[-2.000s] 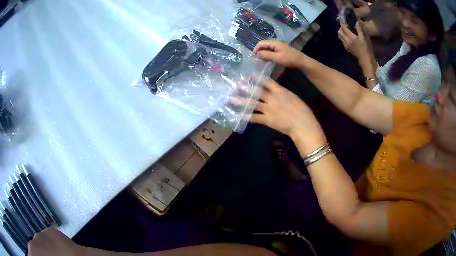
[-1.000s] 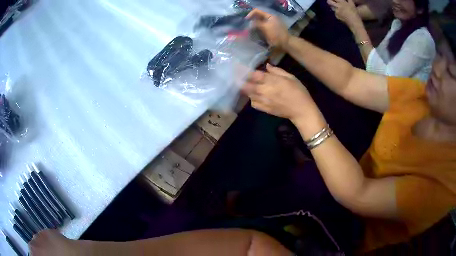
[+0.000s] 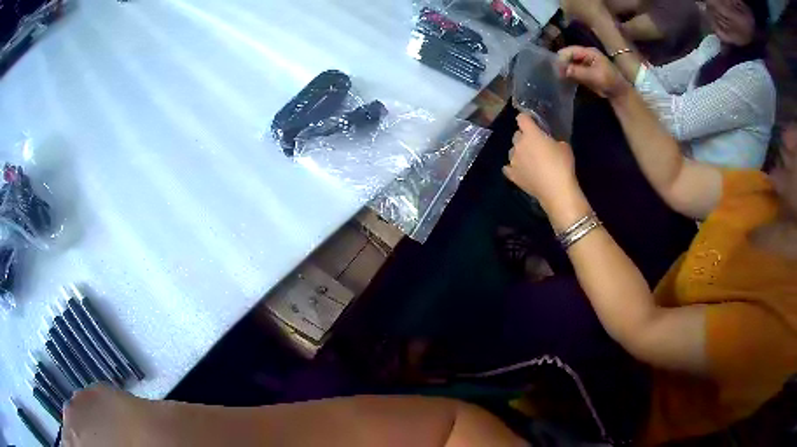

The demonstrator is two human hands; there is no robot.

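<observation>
Several black tubes with white tips (image 3: 92,340) lie side by side in a slanting row on the white table, at the lower left. My right hand (image 3: 92,417) is at the near ends of the tubes. Its fingers are hidden or cut off by the picture's bottom edge, so I cannot tell whether it holds anything. My bare right forearm runs along the bottom of the picture. My left hand is out of the picture.
A person in orange on the right holds a clear bag (image 3: 544,87) in both hands. A bagged black cable bundle (image 3: 319,105) overhangs the table edge. Other bagged bundles lie at the left (image 3: 24,205) and the top right (image 3: 450,44). Another person sits behind. Rough wood (image 3: 310,301) is under the table (image 3: 201,175).
The neighbour's hands have left the bagged cable bundle and moved up and right, now with a separate clear bag. My right hand stays beside the tubes. The view has shifted slightly.
</observation>
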